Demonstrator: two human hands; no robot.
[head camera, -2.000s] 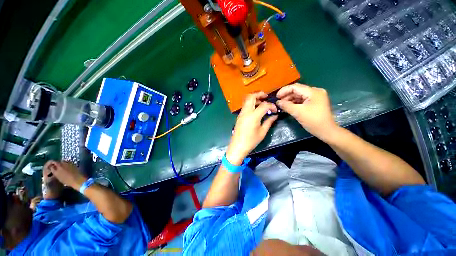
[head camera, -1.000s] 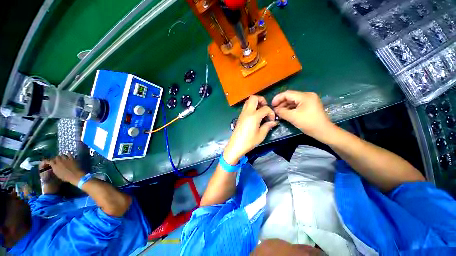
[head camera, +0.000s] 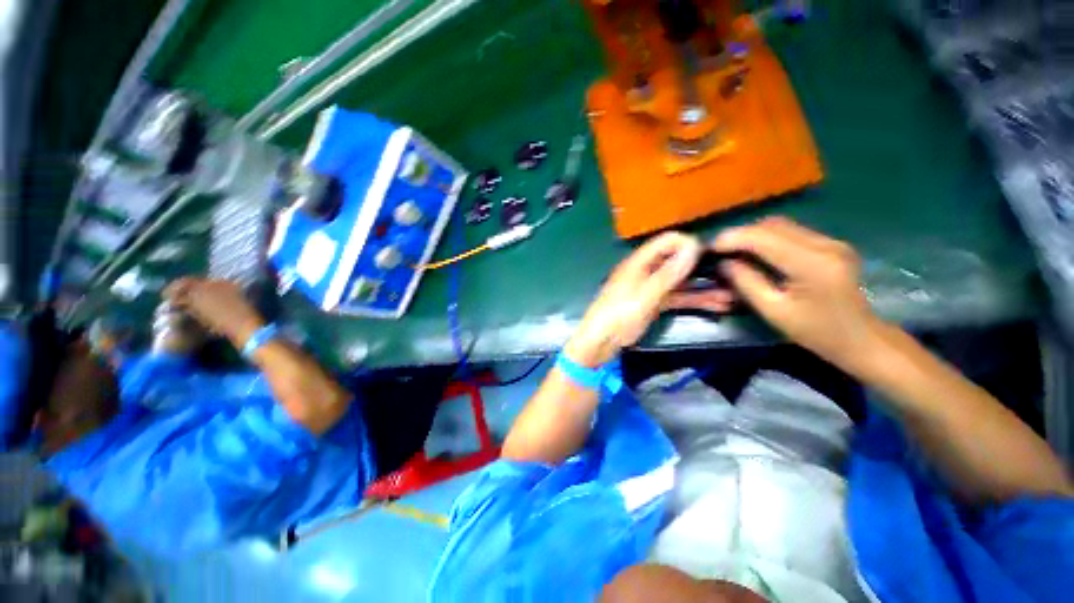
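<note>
My left hand (head camera: 642, 295) and my right hand (head camera: 801, 283) meet in front of the orange toggle press (head camera: 707, 147), near the bench edge. Between their fingertips they hold a small dark part (head camera: 704, 280); it is blurred and mostly covered by the fingers. Both hands appear to grip it. The press nest (head camera: 693, 147) shows no hand at it. The press's upper part is cut off by the top of the picture. Several loose black parts (head camera: 514, 212) lie left of the press.
A blue controller box (head camera: 375, 218) stands left, with a clear cylinder (head camera: 253, 171) on it. The dispensing needle's white connector (head camera: 510, 236) lies by the loose parts. Blister trays (head camera: 1013, 106) are at the upper right, blurred. Another person's hand (head camera: 212, 309) is at far left. A red stool (head camera: 459, 436) stands below.
The view has swung, so the bench, press and box appear further right and higher. The red press handle has left the picture. My hands stay together at the dark part.
</note>
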